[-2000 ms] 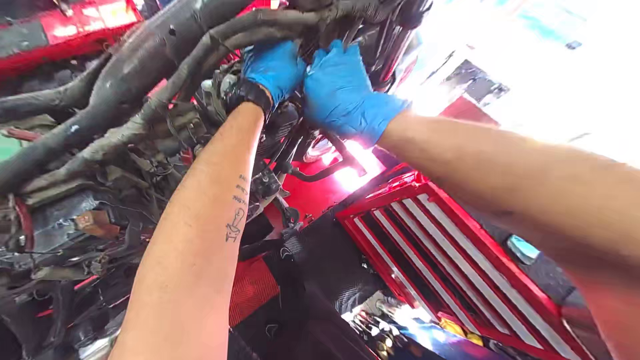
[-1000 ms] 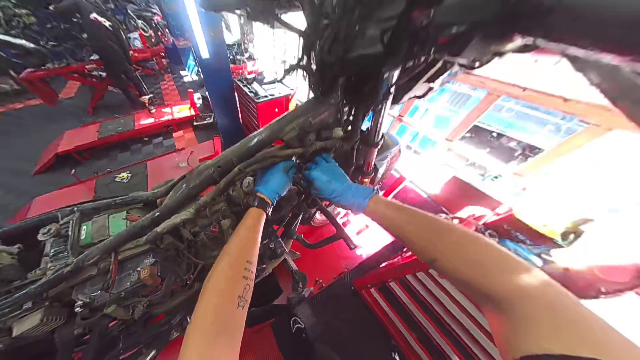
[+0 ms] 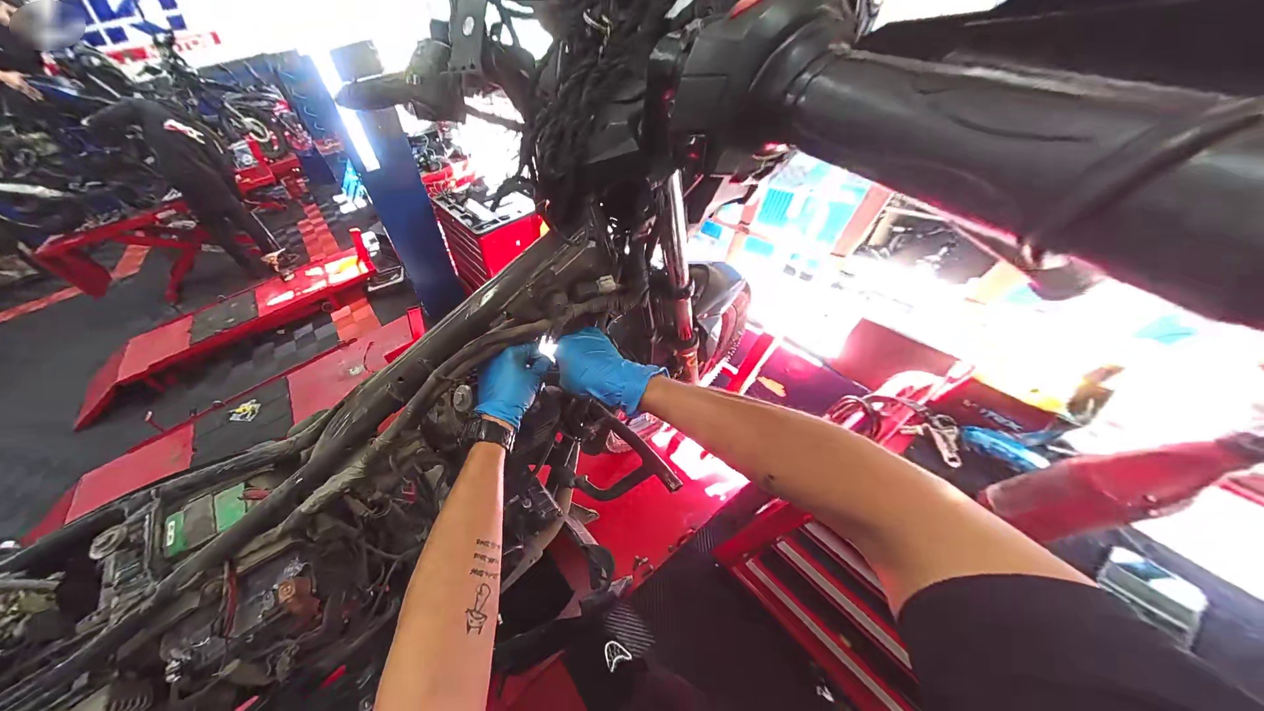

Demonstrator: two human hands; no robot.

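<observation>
Both hands wear blue gloves and meet just below the frame tube point(image 3: 454, 331) of a partly stripped motorcycle, behind its front fork point(image 3: 679, 267). My left hand point(image 3: 512, 383) has its fingers bent at a small bright spot between the hands; what they touch is hidden. Close against it on the right, my right hand point(image 3: 602, 370) has curled fingers pointing into the engine bay. Whether either hand grips a part cannot be seen. A black rubber hose point(image 3: 632, 464) hangs below the right hand. The handlebar grip point(image 3: 987, 158) crosses the upper right, near the camera.
A red tool chest point(image 3: 820, 602) stands at the lower right, beside the bike. A second tool chest point(image 3: 489, 237) is behind the frame, next to a blue post point(image 3: 410, 197). Red lift ramps point(image 3: 227, 321) lie at the left, where a person in dark clothes point(image 3: 188, 163) bends over.
The view has swung up and back, bringing the handlebar and workshop into sight. Both gloved hands remain together at the same area under the frame tube.
</observation>
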